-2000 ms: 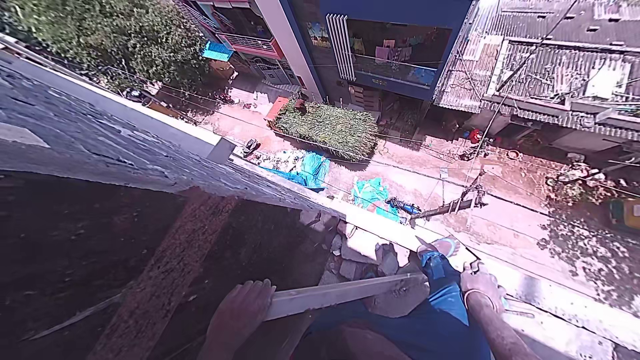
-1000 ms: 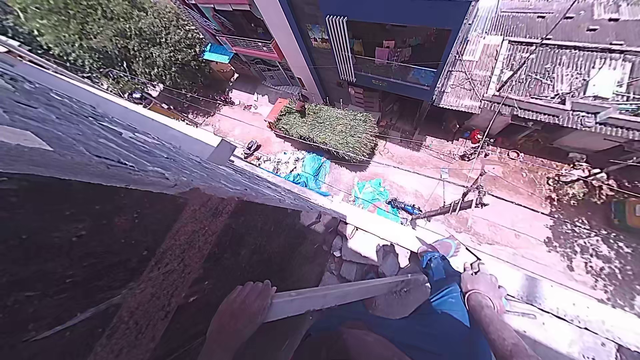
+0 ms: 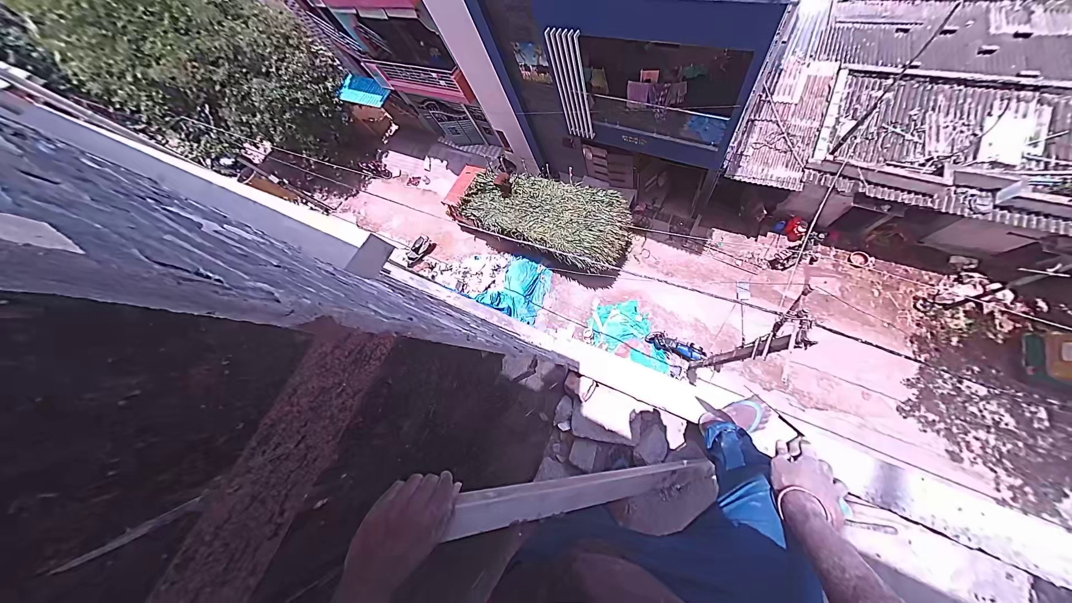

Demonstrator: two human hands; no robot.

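My left hand (image 3: 414, 515) is wrapped around the near end of a long pale straight-edged bar (image 3: 578, 494), whose material I cannot tell. The bar reaches right, toward my knee, with its far end over a grey stone-like slab (image 3: 666, 502). On the right, my right hand (image 3: 808, 481) is bent with its fingers curled beside the blue cloth on my leg; a thin dark angled object shows at the fingertips, its kind unclear. A band circles that wrist. Just right of the hand, a slim tool-like object (image 3: 871, 519) lies on the pale ledge. My sandalled foot (image 3: 741, 414) rests on the ledge.
A high ledge (image 3: 921, 481) borders a drop to the street. Broken stones (image 3: 595, 452) lie left of my leg. A rough wall (image 3: 209, 251) rises at left, above a reddish beam (image 3: 276, 469). Below are a vehicle loaded with green stalks (image 3: 548, 218), blue tarps (image 3: 519, 289), a pole and overhead wires.
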